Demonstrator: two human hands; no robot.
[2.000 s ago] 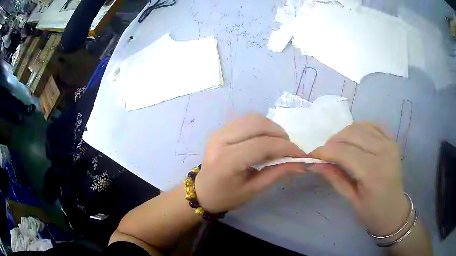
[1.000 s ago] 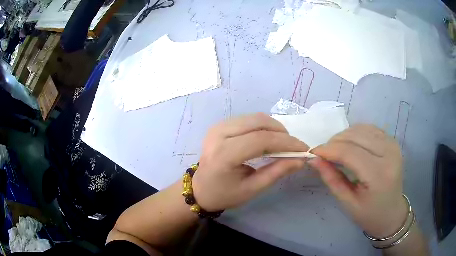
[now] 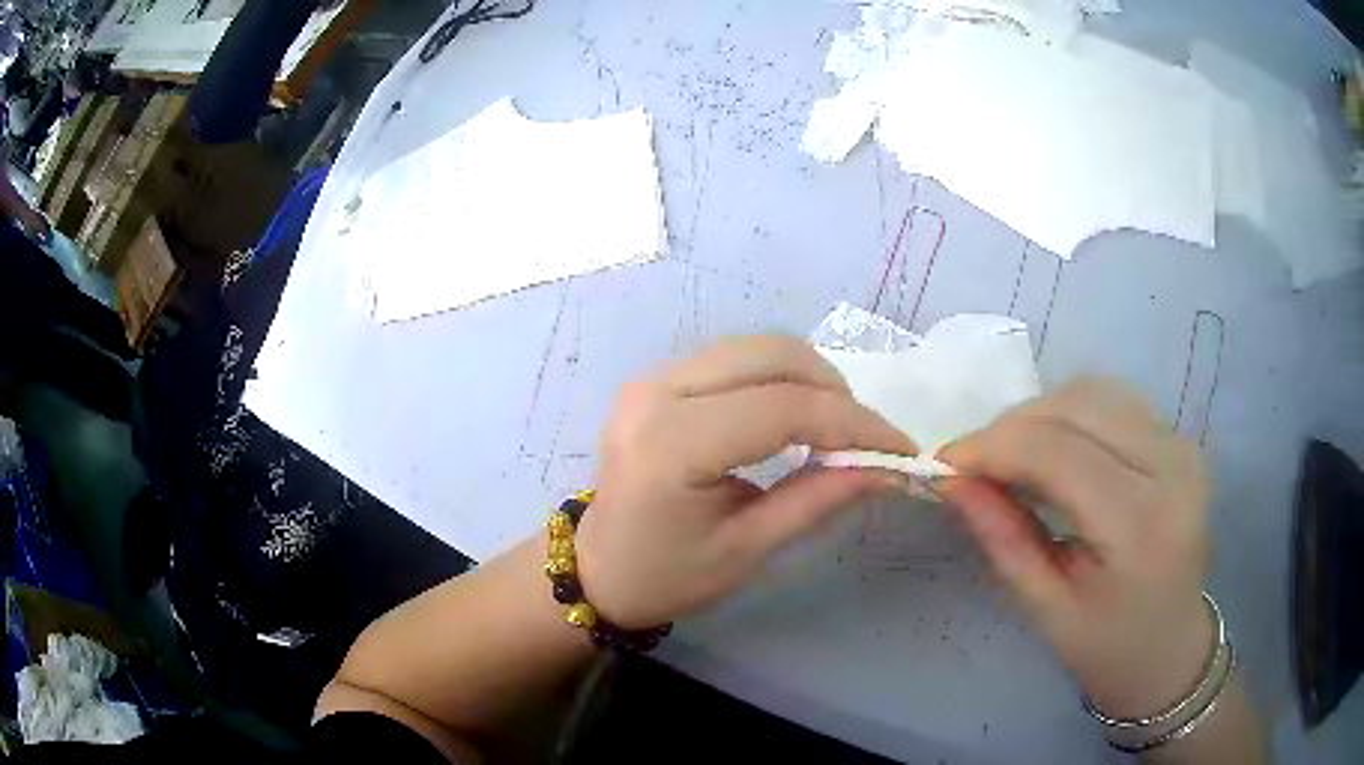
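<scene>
A small white fabric piece [image 3: 950, 381] with a lacy far corner is held above the pale table cover [image 3: 778, 658]. Its near edge is a narrow folded strip pinched between both hands. My left hand [image 3: 748, 486], with a beaded bracelet at the wrist, is shut on the strip's left part. My right hand [image 3: 1070, 523], with thin metal bangles, is shut on its right part. The thumbs and fingertips of both hands nearly meet at the middle of the strip. The fingers hide part of the fold.
A flat white stack [image 3: 516, 217] lies at left, a looser white pile [image 3: 1062, 127] at far right. A dark iron [image 3: 1331, 583] stands at the right edge. A small dark looped object [image 3: 476, 18] lies at the far left. Dark embroidered garments [image 3: 292, 516] hang beside the table.
My hands stay in nearly the same place while the fingers shift slightly along the pinched fold. The fabric's far lacy corner has changed shape a little.
</scene>
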